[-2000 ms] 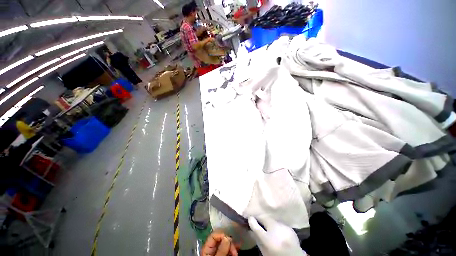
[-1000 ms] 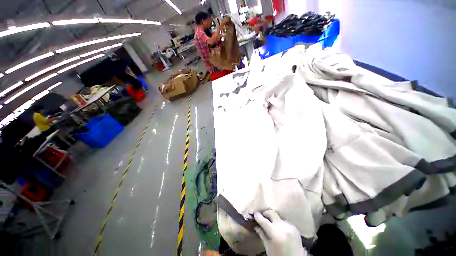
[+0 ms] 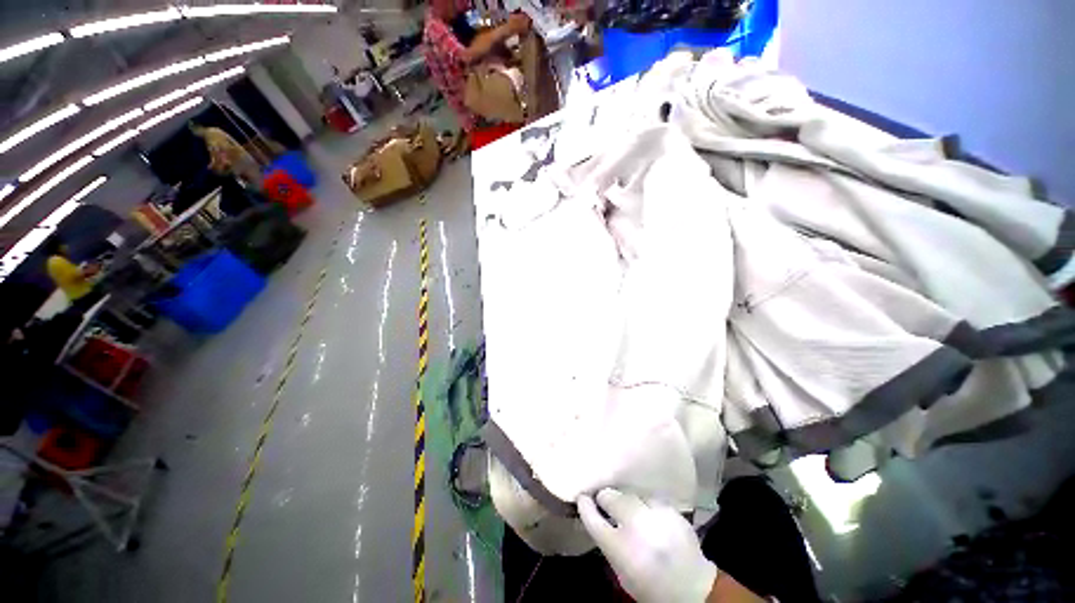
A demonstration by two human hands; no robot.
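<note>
An off-white knit garment lies along the near left part of the white-topped table, its lower end at the table's front edge. A dark grey band runs along this end. My right hand, in a white glove, comes in from the bottom and pinches the garment edge at the band with its fingertips. Whether it also holds a tool cannot be seen. My left hand is out of the picture. The glove partly blends with the pale cloth.
More off-white garments with dark grey bands are heaped on the right and hang over the side. A blue bin stands at the far end by the wall. Left are green cloth, a yellow-black floor stripe, a brown bundle and a person.
My bare left hand, at the bottom edge before, has gone out of the picture. My gloved right hand stays at the band. The view has shifted slightly, and the far person has raised brown cloth.
</note>
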